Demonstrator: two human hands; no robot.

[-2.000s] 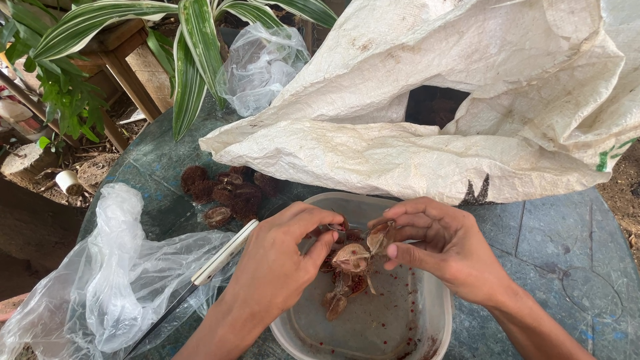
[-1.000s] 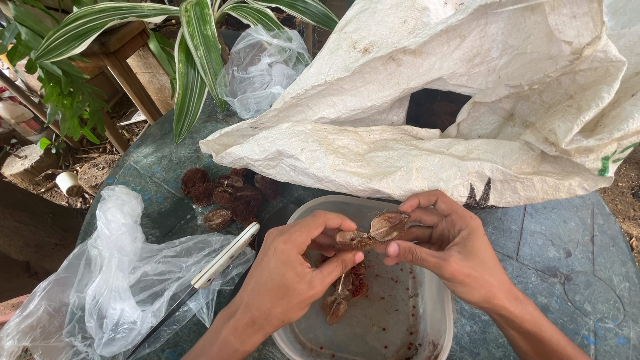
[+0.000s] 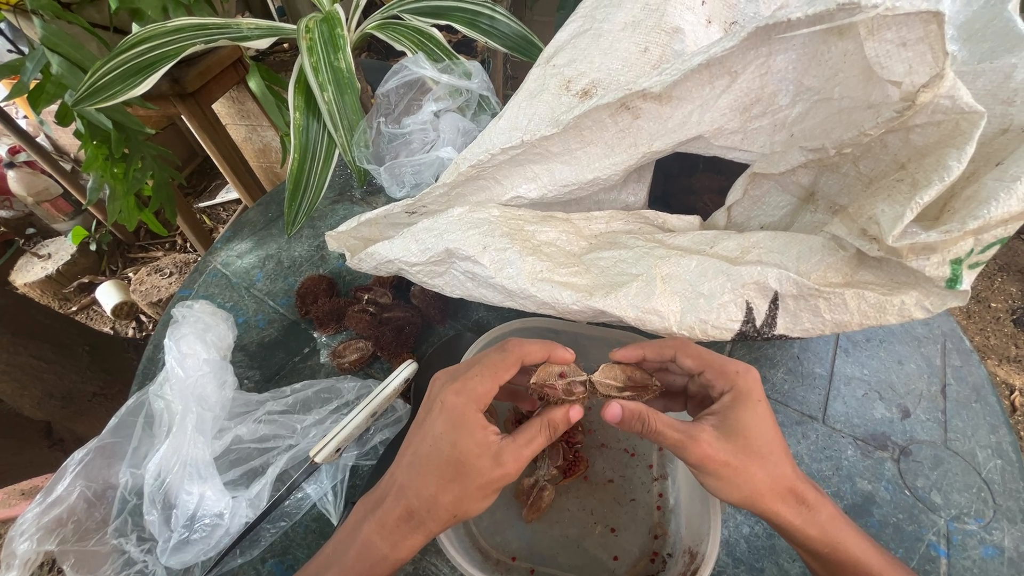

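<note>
My left hand [image 3: 488, 424] and my right hand [image 3: 696, 416] hold the two halves of a split dried seed pod over a plastic tub. The left half [image 3: 558, 383] shows a few red seeds and sits between my left thumb and fingers. Between my right thumb and fingers is the other half [image 3: 624, 382], its tip touching the left one. Below them, in the translucent plastic tub [image 3: 696, 544], lie opened pod pieces [image 3: 538, 496], a cluster of red seeds [image 3: 572, 460] and scattered loose seeds. My left hand hides part of the tub.
A pile of bristly brown pods [image 3: 384, 320] lies left of the tub. A knife with a white handle [image 3: 364, 412] rests by a clear plastic bag [image 3: 192, 480]. Behind are a large white woven sack [image 3: 560, 256], another plastic bag [image 3: 428, 120] and a striped-leaf plant [image 3: 332, 80].
Both hands have turned the pod in their fingers, and its two halves now lie spread side by side. The pod pieces and seeds in the tub show more plainly than two seconds ago.
</note>
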